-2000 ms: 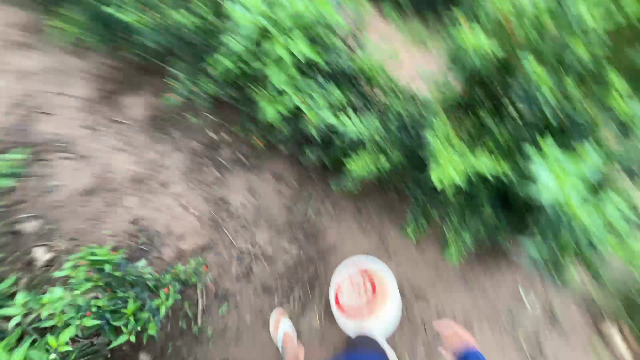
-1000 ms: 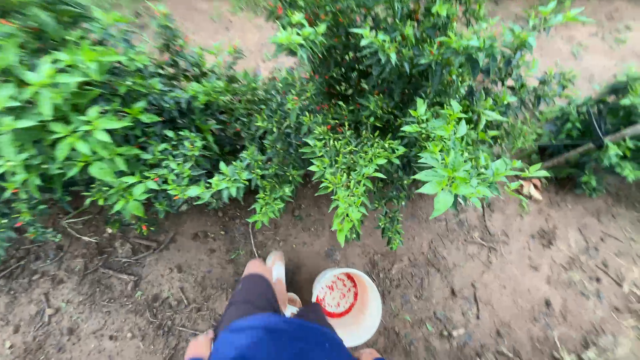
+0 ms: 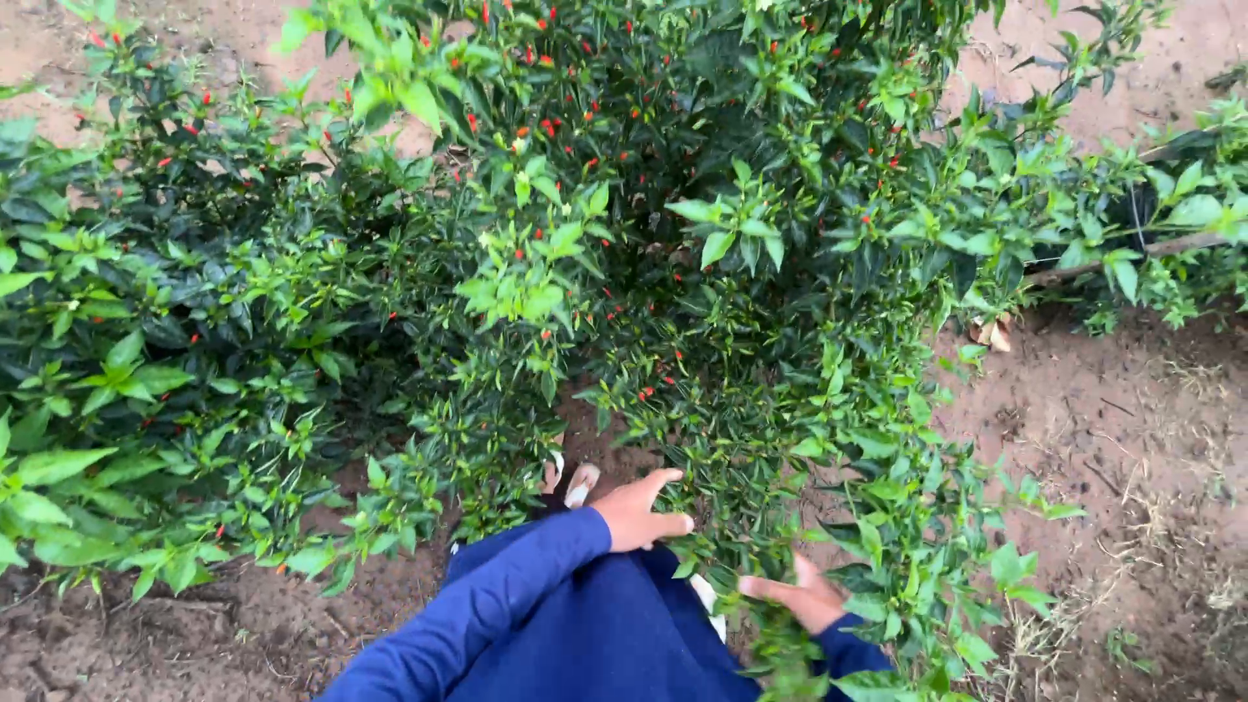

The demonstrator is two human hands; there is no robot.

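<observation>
My left hand (image 3: 639, 512) reaches in from a blue sleeve at the lower middle, fingers apart, beside the leafy branches of a chili pepper plant (image 3: 741, 390). To its right, my right hand (image 3: 801, 593) is partly behind leaves near the same plant, its thumb and fingers spread. Neither hand shows anything held. Small red chili peppers (image 3: 646, 393) dot the foliage above the hands, thickest toward the top. The white bucket is hardly visible; a pale edge (image 3: 710, 600) shows between the hands, and I cannot tell whether it belongs to it.
Bushy chili plants spread across the left and top. A branch or stake (image 3: 1170, 246) lies among leaves at the right. Brown soil (image 3: 1092, 439) with twigs and dry grass borders the plants, and a dry leaf (image 3: 994, 333) rests on it. My feet (image 3: 582, 485) show below.
Both hands now reach forward beside the plant, where a second ago they were low at the frame's bottom edge. The view has moved closer over the plants. The bucket's red contents no longer show.
</observation>
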